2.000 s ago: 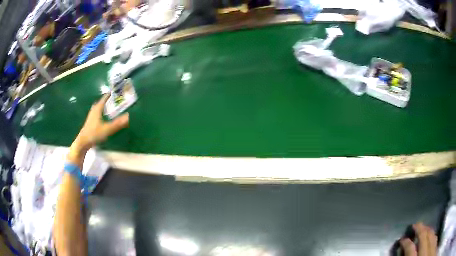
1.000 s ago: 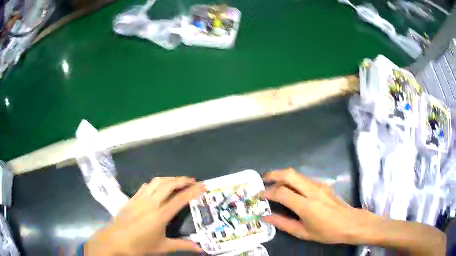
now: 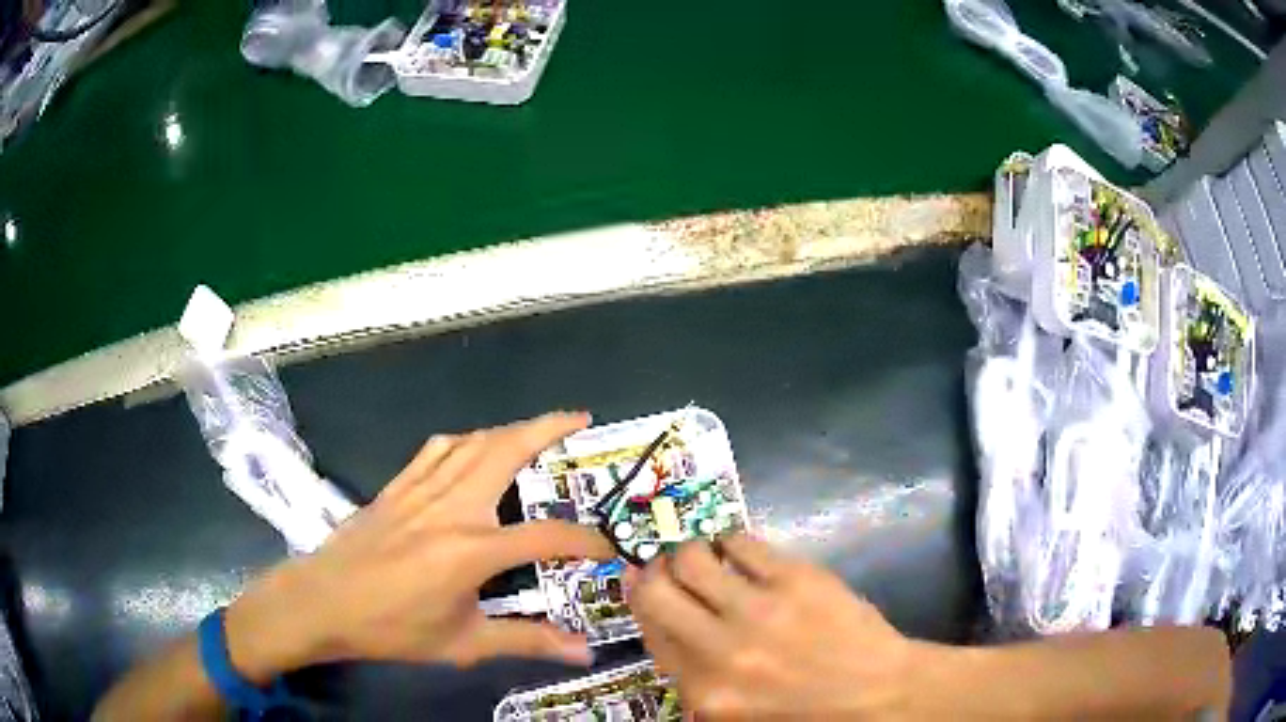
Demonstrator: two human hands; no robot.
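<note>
An open white socket housing (image 3: 717,437) lies on the dark bench, open side up. Inside it are a green circuit board (image 3: 701,511), brass strips along the edges and a looped black wire (image 3: 638,473). My left hand (image 3: 423,543) spans the housing's left side, index finger at the upper rim and thumb near the lower left. My right hand (image 3: 748,621) is over the lower right part, fingertips pinched together at the board's lower edge; what they pinch is hidden. The bagged power cord (image 3: 268,459) runs out to the left, its white plug (image 3: 206,320) on the rail.
A second open housing (image 3: 515,701) lies at the bottom edge. Stacked units (image 3: 1051,261) with bagged cords (image 3: 1051,480) stand at the right. The green belt (image 3: 705,127) carries another unit (image 3: 473,85) beyond the pale rail (image 3: 564,268).
The housing has shifted slightly up and left. My right hand has moved from its right side onto its lower part. A black wire now stands out over the board. The belt unit has moved left.
</note>
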